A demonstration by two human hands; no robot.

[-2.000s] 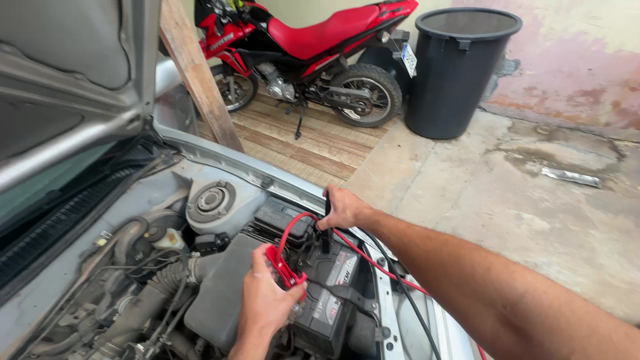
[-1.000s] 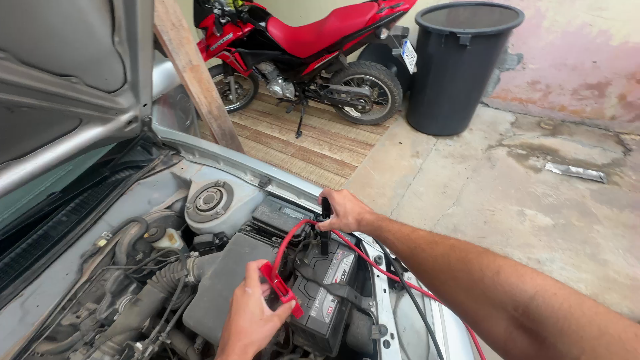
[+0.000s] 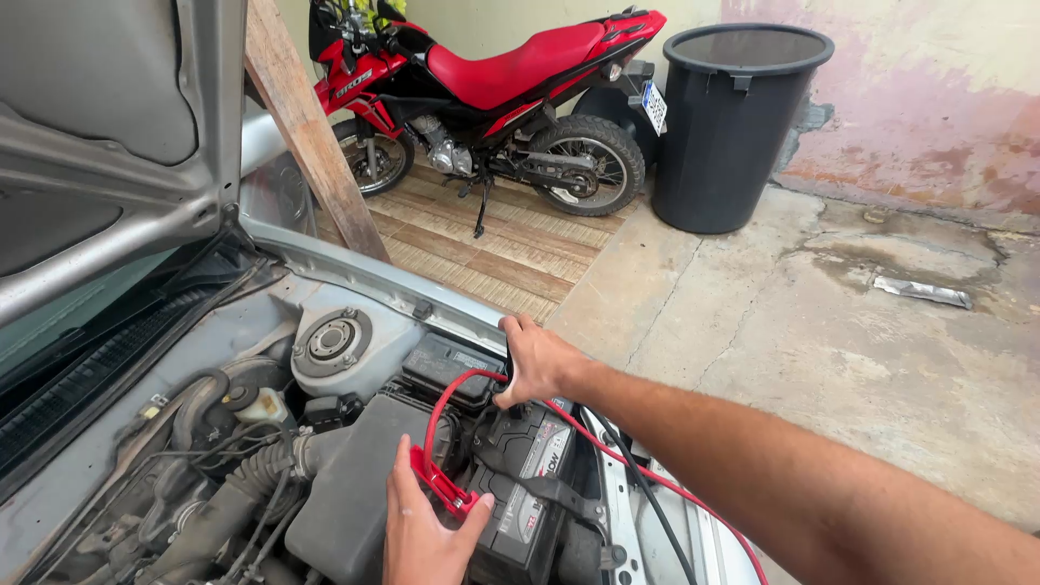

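Over the engine bay, my left hand (image 3: pixel 431 520) is around a red jumper cable clamp (image 3: pixel 443 487), its thumb and fingers on the handles, beside the car battery (image 3: pixel 528 471). My right hand (image 3: pixel 540 361) grips a black clamp (image 3: pixel 509 366) at the battery's far end; the hand hides much of it, and its contact with the terminal cannot be made out. From the red clamp a red cable (image 3: pixel 443 402) arches up and passes below my right hand, then runs to the lower right next to a black cable (image 3: pixel 650 496).
The raised hood (image 3: pixel 89 106) stands at left, near a wooden plank (image 3: pixel 313 138). Beyond the fender (image 3: pixel 390 284) are a red motorcycle (image 3: pixel 520 65) and a black plastic bin (image 3: pixel 723 138). An air filter housing (image 3: pixel 349 479) lies left of the battery.
My left hand and the red clamp have shifted slightly relative to the battery. My right hand stays at the battery's far end with the black clamp.
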